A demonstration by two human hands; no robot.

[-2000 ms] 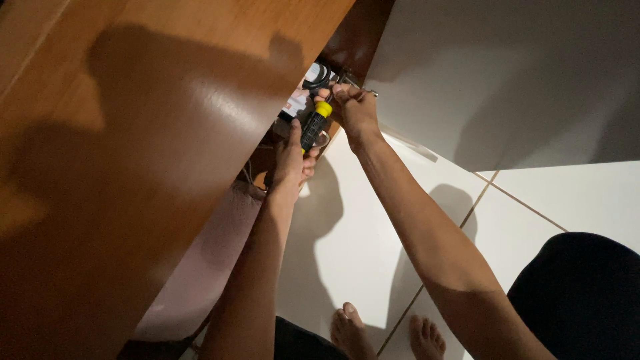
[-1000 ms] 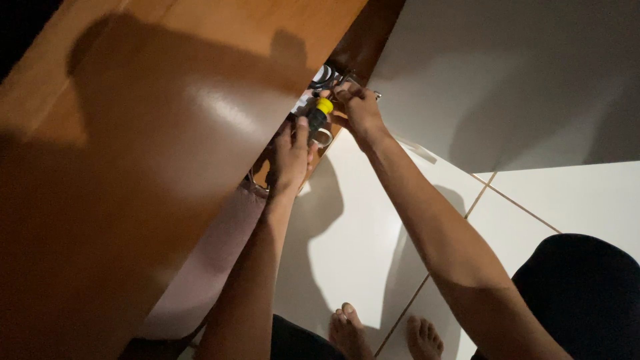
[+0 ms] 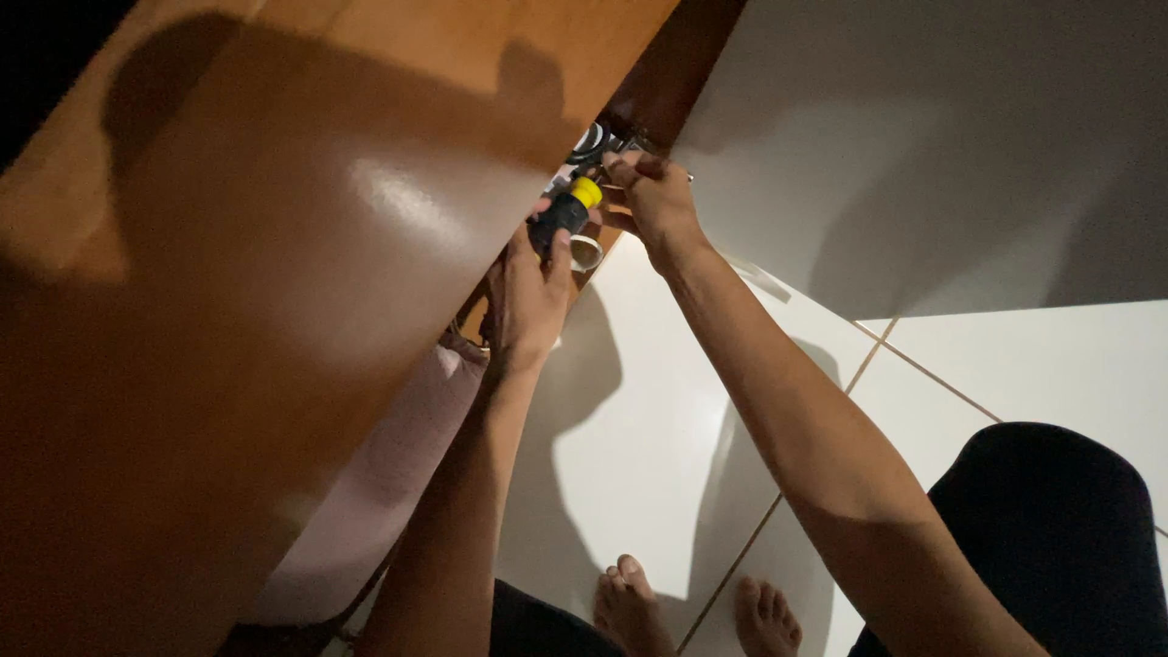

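Observation:
In the head view, a black cylindrical object with a yellow collar [image 3: 570, 208] lies among small items beside the edge of a wooden surface. My left hand [image 3: 534, 292] is closed around its lower part, thumb on the near side. Just right of the yellow collar, my right hand [image 3: 652, 201] has its fingers bent at the small items; whether it grips something is hidden. A whitish ring-shaped thing [image 3: 585, 254] sits next to my left thumb. Above the yellow collar is a coiled black and white item [image 3: 591, 143], partly covered by the wood.
A large wooden surface [image 3: 274, 301] fills the left and overhangs the small items. A grey panel [image 3: 931, 155] stands at the upper right. Pink fabric [image 3: 383, 493] hangs below the wood. My bare feet [image 3: 630, 602] are on the white tiled floor [image 3: 657, 401].
My left hand has shifted slightly along the black and yellow object, and the whitish ring beside it shows more fully. My right hand stays near the same small items.

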